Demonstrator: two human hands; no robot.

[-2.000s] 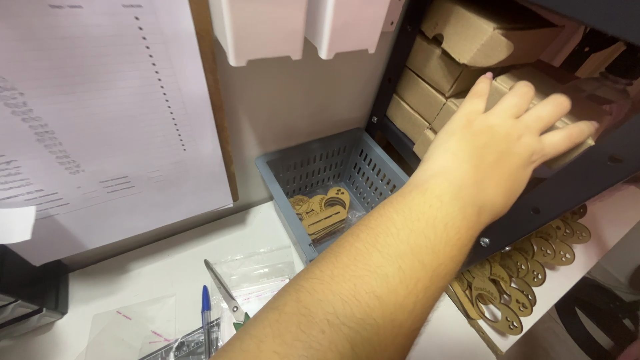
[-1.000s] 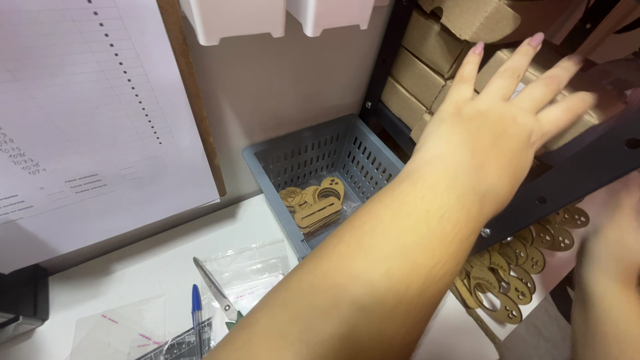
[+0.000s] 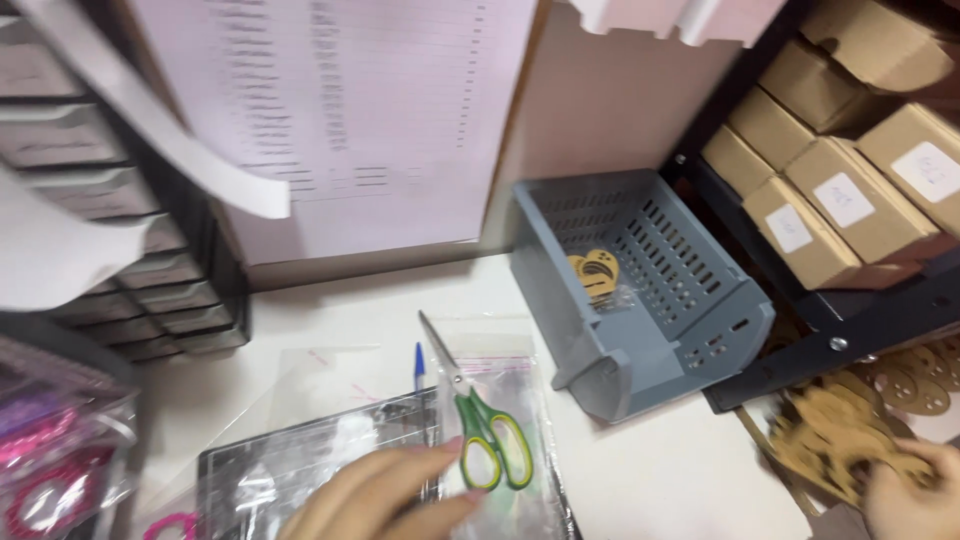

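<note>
My left hand [image 3: 386,491] is at the bottom centre, its thumb and fingers apart beside the handles of green and yellow scissors [image 3: 480,427], with no hold on them visible. The scissors lie on clear plastic bags [image 3: 529,450]. At the right edge my right hand [image 3: 911,487] is blurred, its fingers on a flat light-brown cut-out piece at the pile of cut-out pieces [image 3: 840,427]. The grey-blue plastic basket [image 3: 555,322] stands between the hands, further back, with a few similar pieces [image 3: 598,274] and a clear bag in it.
Labelled cardboard boxes [image 3: 840,199] fill the dark metal shelf [image 3: 825,341] at right. A small-drawer cabinet [image 3: 187,300] stands at left, near bagged pink items [image 3: 56,465]. A blue pen [image 3: 419,364] lies by a dark gridded mat [image 3: 300,450]. A printed sheet [image 3: 375,150] hangs behind.
The hand that was on the shelf's cardboard boxes has left them. My left hand now shows by the scissors, my right hand at the cut-out pieces. The view has swung left.
</note>
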